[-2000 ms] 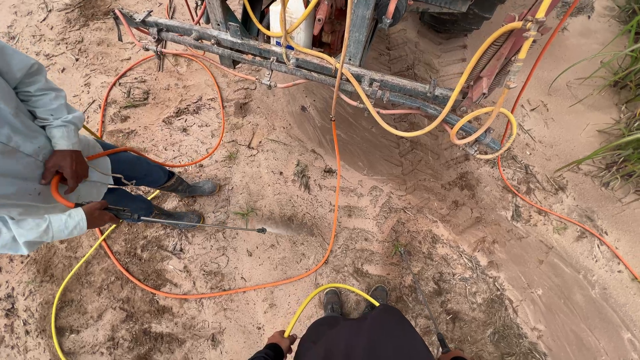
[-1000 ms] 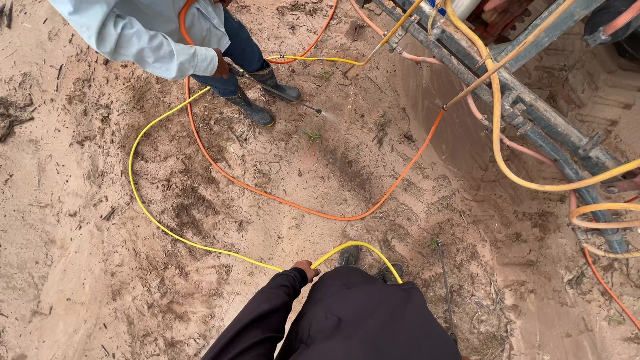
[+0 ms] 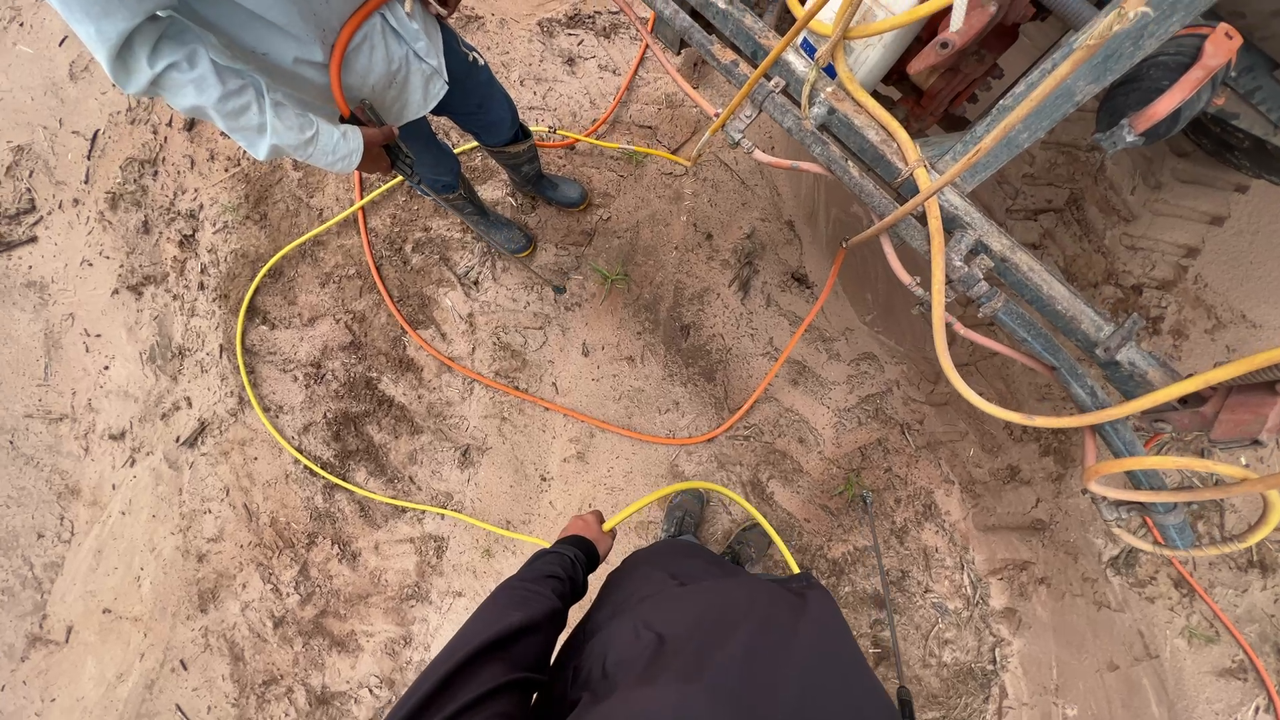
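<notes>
My left hand [image 3: 588, 534] is closed around a yellow hose [image 3: 283, 437], in front of my dark jacket. From the hand the hose arcs over my boots [image 3: 684, 512] and passes behind my body; its other side curves across the ground to the upper left. My right hand is out of view. A thin spray wand [image 3: 883, 580] points forward at my right, its tip above the sandy ground and its rear end cut off by the frame's lower edge. What holds the wand is hidden.
A person [image 3: 300, 75] in a light blue shirt and rubber boots stands upper left, holding a wand on an orange hose [image 3: 565, 411], which loops over the ground. A metal boom frame [image 3: 1060, 300] with yellow hoses [image 3: 940, 300] and a white container [image 3: 872, 45] fills the upper right.
The view has swung and shifted a lot. My left arm now reaches out forward with the yellow hose. The right hand, seen at the lower edge two seconds ago, has left view.
</notes>
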